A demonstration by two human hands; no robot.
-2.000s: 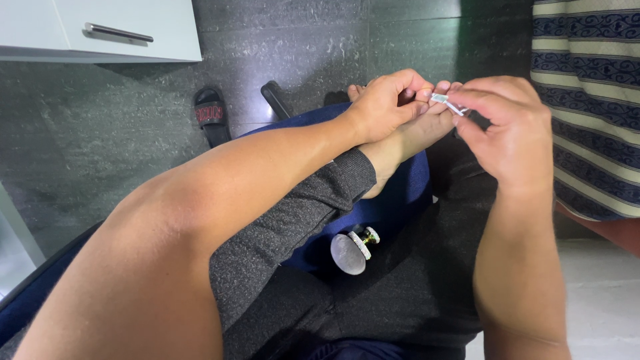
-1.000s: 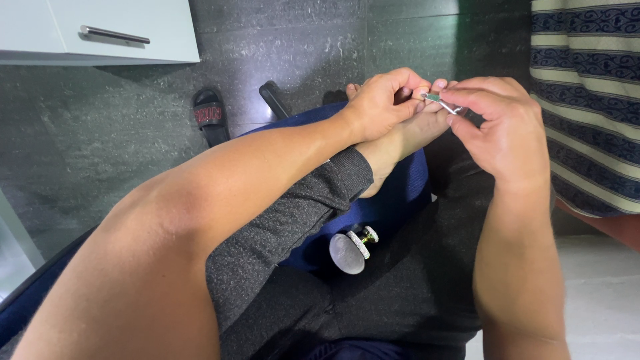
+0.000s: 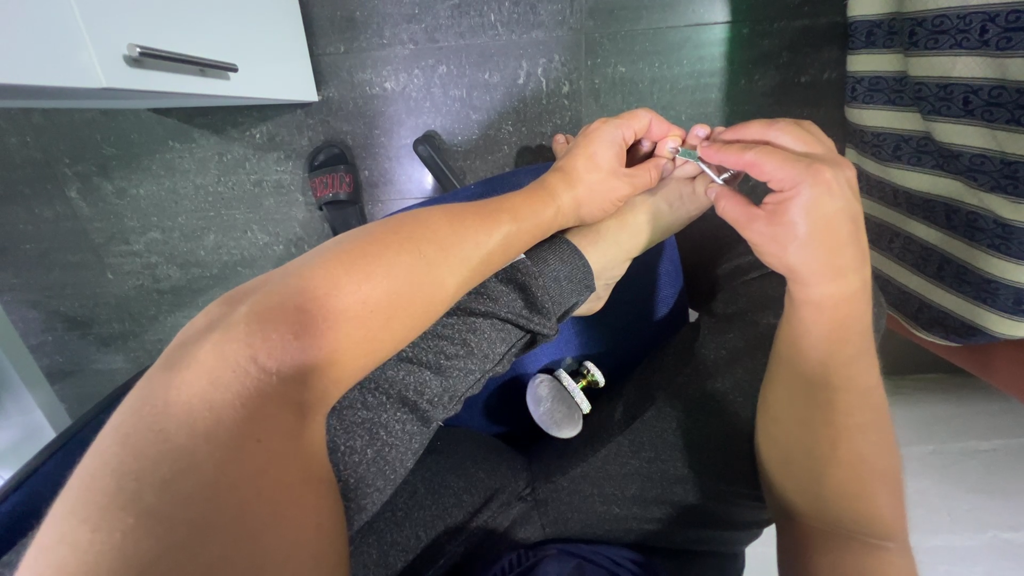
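Observation:
My right hand (image 3: 800,192) pinches a metal nail clipper (image 3: 700,164) between thumb and fingers, its jaw end at a toenail. My left hand (image 3: 612,164) grips a toe of the bare foot (image 3: 628,232) between thumb and forefinger, close beside the clipper. The foot belongs to a leg in a dark grey sweatpant with a ribbed cuff (image 3: 564,276), bent across the blue seat (image 3: 656,292). Between the thighs on the seat lies a small round object (image 3: 554,406) with a greyish disc and a glittery, knob-like end.
A white cabinet front with a metal handle (image 3: 184,60) is at the upper left. One black slide sandal (image 3: 334,186) lies on the dark tiled floor (image 3: 448,72), left of a black chair-base leg (image 3: 436,160). Striped patterned fabric (image 3: 944,160) hangs at the right, with part of a person's limb below it.
The clipper has shifted slightly in my right hand toward the toe and is now tilted differently. My left hand has stayed at the toes.

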